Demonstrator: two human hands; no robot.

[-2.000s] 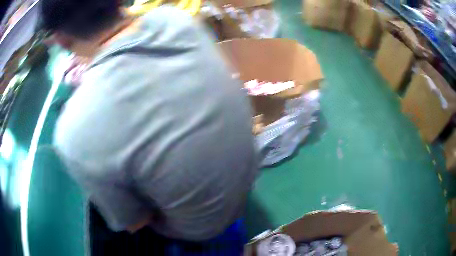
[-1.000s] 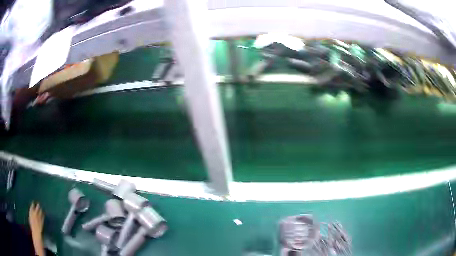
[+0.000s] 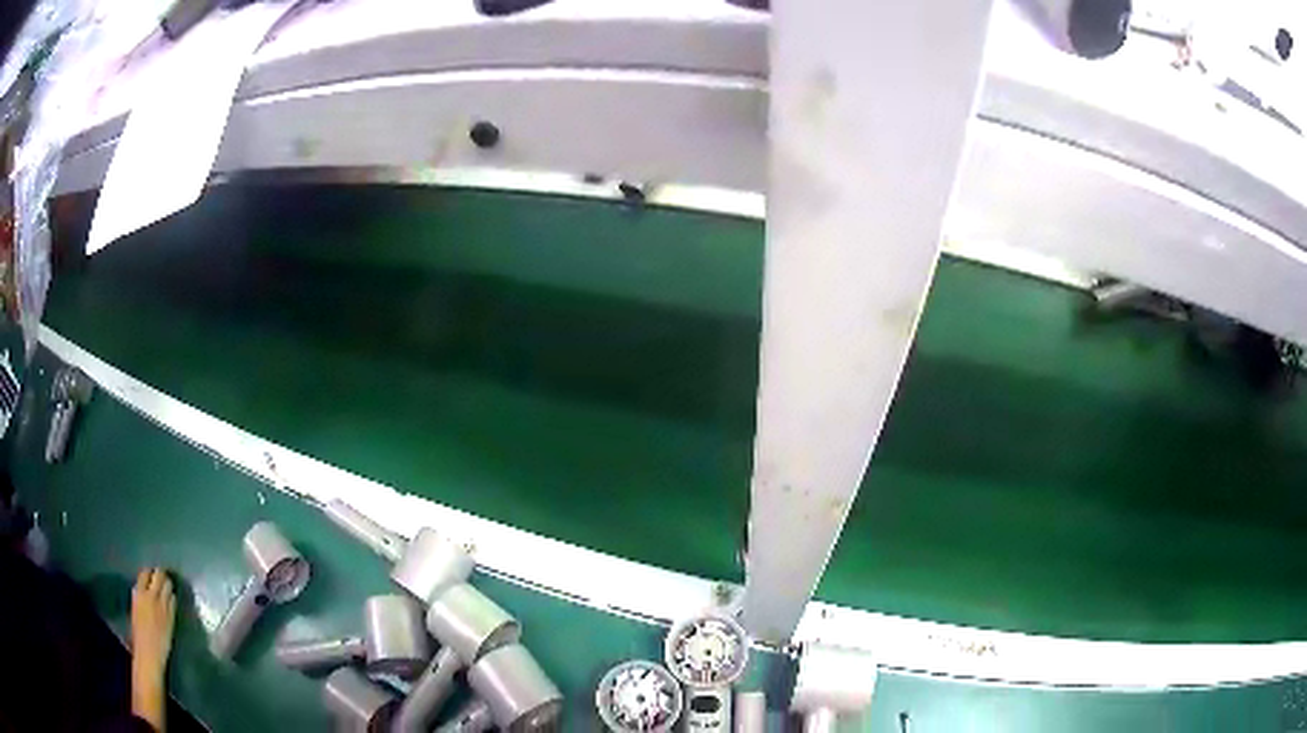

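Several grey fan bodies (image 3: 475, 620) lie in a loose pile on the green bench at the lower middle-left. One more fan body (image 3: 273, 561) lies apart, left of the pile. Two fan bodies with open, spoked round faces (image 3: 705, 650) lie at the bottom centre, their faces up. Another grey fan body (image 3: 836, 679) is cut off by the bottom edge, right of the post. Neither my left hand nor my right hand is in view.
Another person's bare hand (image 3: 152, 630) rests on the bench at lower left, beside dark clothing. A grey upright post (image 3: 860, 315) crosses the view. Behind the white bench strip (image 3: 573, 573) runs the green belt (image 3: 502, 387). White paper (image 3: 172, 129) hangs upper left.
The view has swung from the floor, cartons and a person in grey to the bench, then closer on it. The post now appears larger and further right. The other person's hand remains on the bench.
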